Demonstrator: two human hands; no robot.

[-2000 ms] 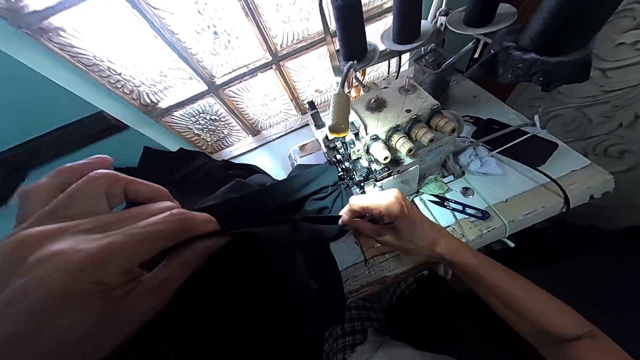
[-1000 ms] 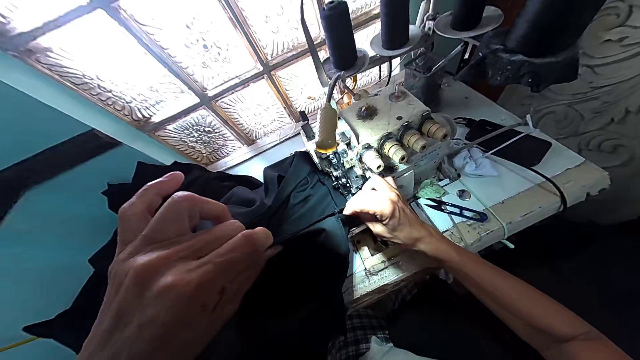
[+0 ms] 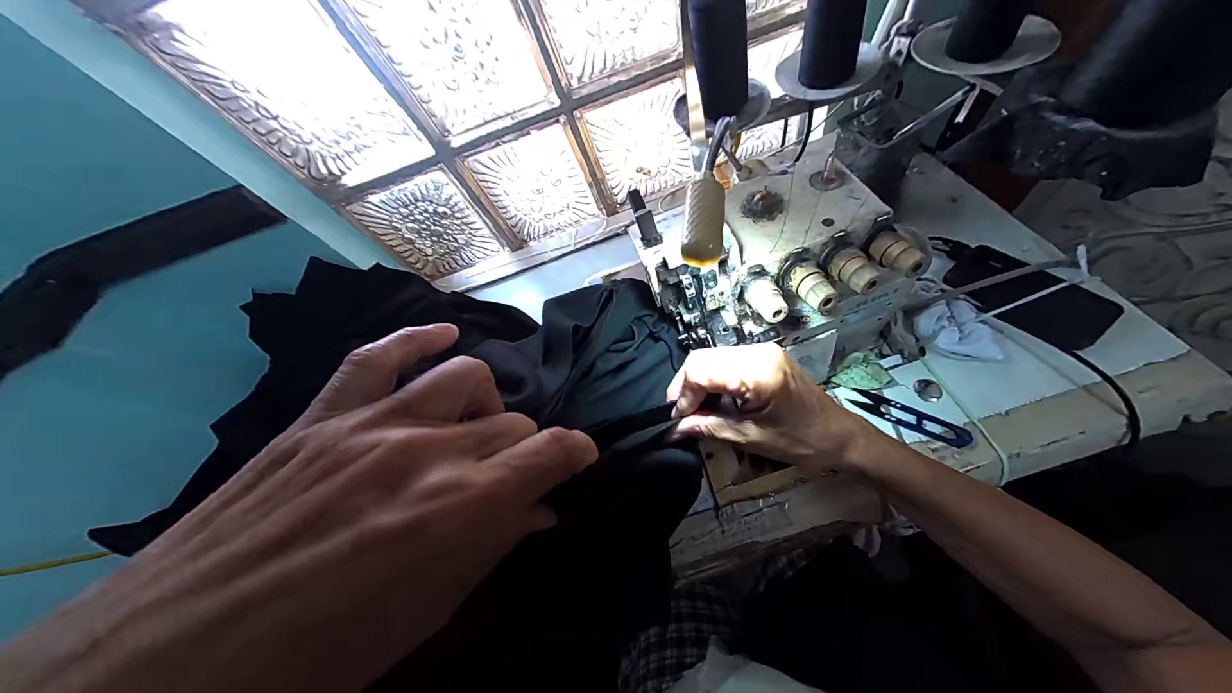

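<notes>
Black fabric [image 3: 606, 346] lies bunched at the needle area of an overlock sewing machine [image 3: 808, 221] and hangs down in front of it. At the left, my left hand [image 3: 433, 443] grips the fabric with curled fingers; the fingertips are partly hidden. My right hand [image 3: 760, 404] pinches a fold of the same fabric between thumb and fingers, just in front of the presser foot area. A lit lamp with a ribbed sleeve [image 3: 704, 221] hangs over the needle area. Dark thread cones [image 3: 720, 58] stand behind the machine head.
Blue-handled thread snips [image 3: 914, 419] lie on the table [image 3: 1049, 428] right of my right hand, near a small round metal piece [image 3: 928, 390]. Farther right are a crumpled white cloth [image 3: 959, 329] and a flat black object [image 3: 1035, 294]. A patterned glass window [image 3: 520, 178] stands behind.
My left hand has moved toward the machine and my right hand, with fabric now bunched near the needle area. My right hand stays in front of the machine, pinching the fabric.
</notes>
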